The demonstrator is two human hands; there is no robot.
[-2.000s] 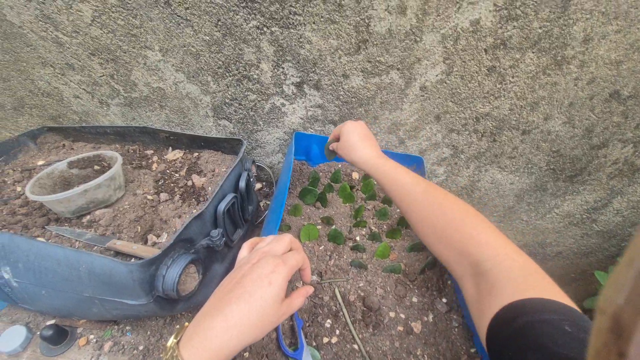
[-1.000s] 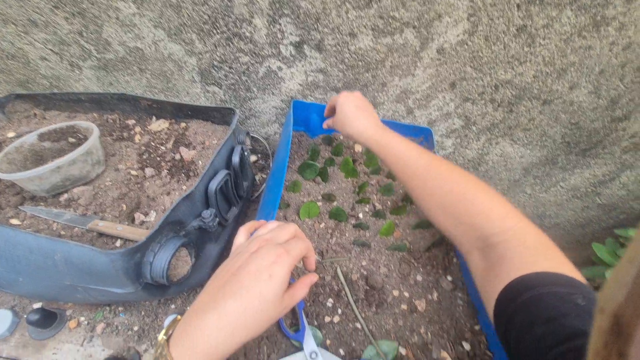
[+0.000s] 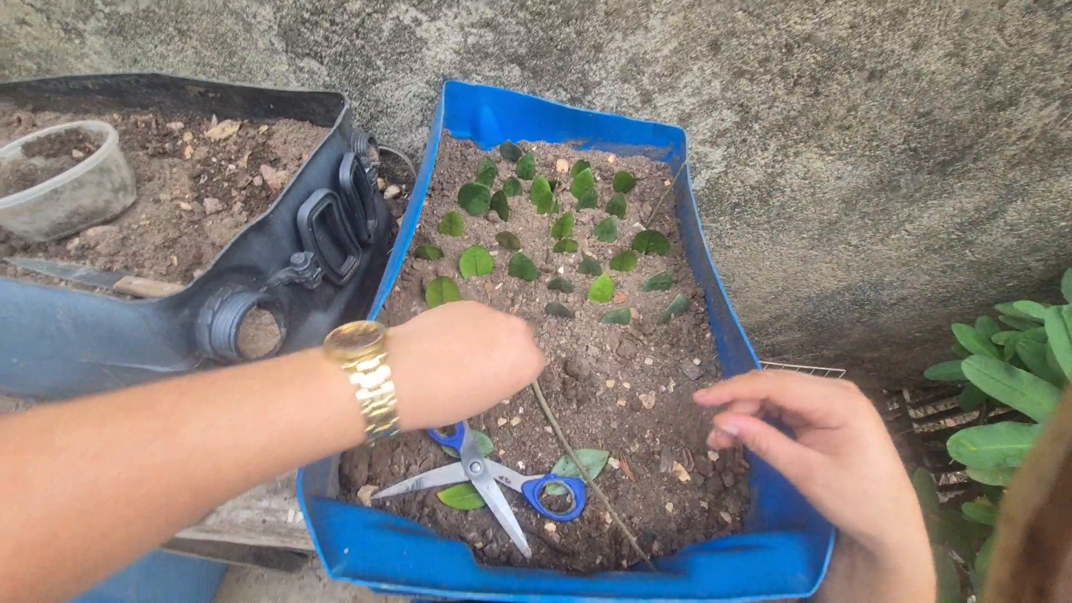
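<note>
A blue plastic planter (image 3: 708,251) holds soil with rows of green leaf cuttings (image 3: 523,266) standing in it. My left hand (image 3: 465,362), with a gold watch (image 3: 367,368) on the wrist, is over the planter's left middle. Its fingers point down and are mostly hidden, so a grip cannot be made out. A thin bare stem (image 3: 590,481) runs from beside that hand to the front edge. My right hand (image 3: 808,448) hovers at the planter's right side, fingers apart and holding nothing. Scissors with blue handles (image 3: 476,467) lie spread on the soil near loose leaves (image 3: 586,463).
To the left, a cut dark plastic container (image 3: 276,218) of soil holds a clear plastic tub (image 3: 88,188) and a knife with a wooden handle (image 3: 146,287). A rough concrete wall (image 3: 837,167) stands behind. Leafy plants (image 3: 1005,385) grow at the right.
My right hand has left the planter's far edge and come back to its right side. My left hand has moved right over the soil. The scissors now show in full.
</note>
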